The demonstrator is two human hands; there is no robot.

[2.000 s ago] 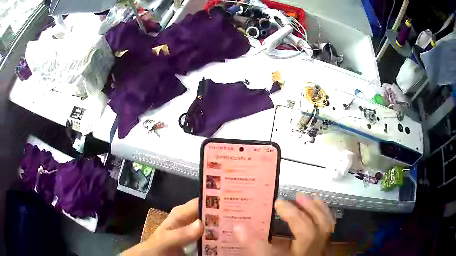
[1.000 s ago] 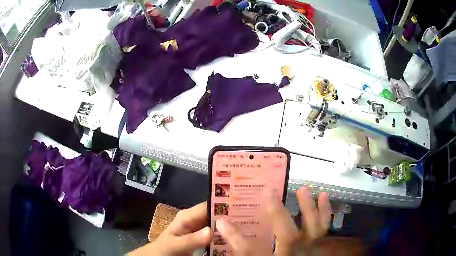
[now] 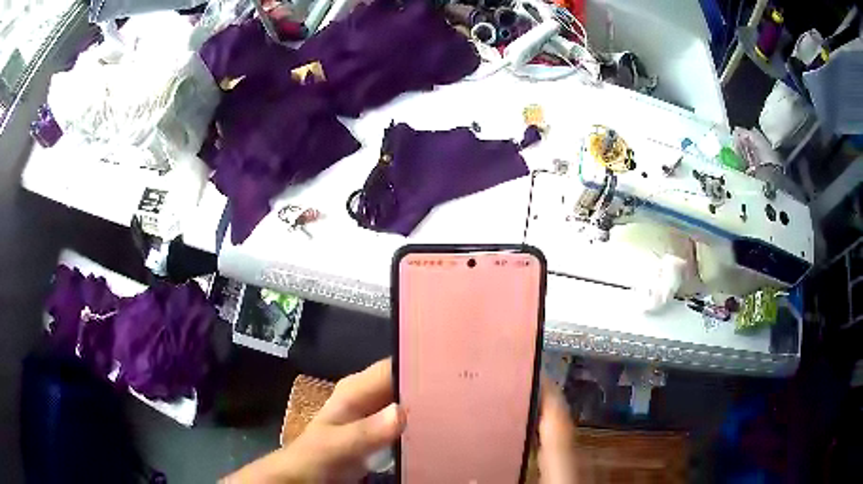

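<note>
A smartphone (image 3: 469, 369) with a black frame and a plain pink screen stands upright in front of me at the bottom centre. Its lower end is cut off by the picture's edge. My left hand (image 3: 345, 423) holds the phone by its left side, the thumb at the edge. My right hand (image 3: 558, 440) is at the phone's right side, blurred and mostly hidden or out of the picture; I cannot tell if it grips the phone. A dark purple fabric piece (image 3: 454, 175) with black loops lies on the white table behind the phone.
The table's ruler edge (image 3: 331, 295) runs behind the phone. A sewing machine (image 3: 681, 222) is at right. More purple fabric (image 3: 284, 142) and a white cloth heap (image 3: 132, 95) lie at left. Gathered purple pieces (image 3: 166, 340) are lower left. Small keys or a trinket (image 3: 299, 218) lie near the edge.
The phone screen has gone from a list with pictures to almost plain pink. My right hand has moved from over the screen down to the phone's right side.
</note>
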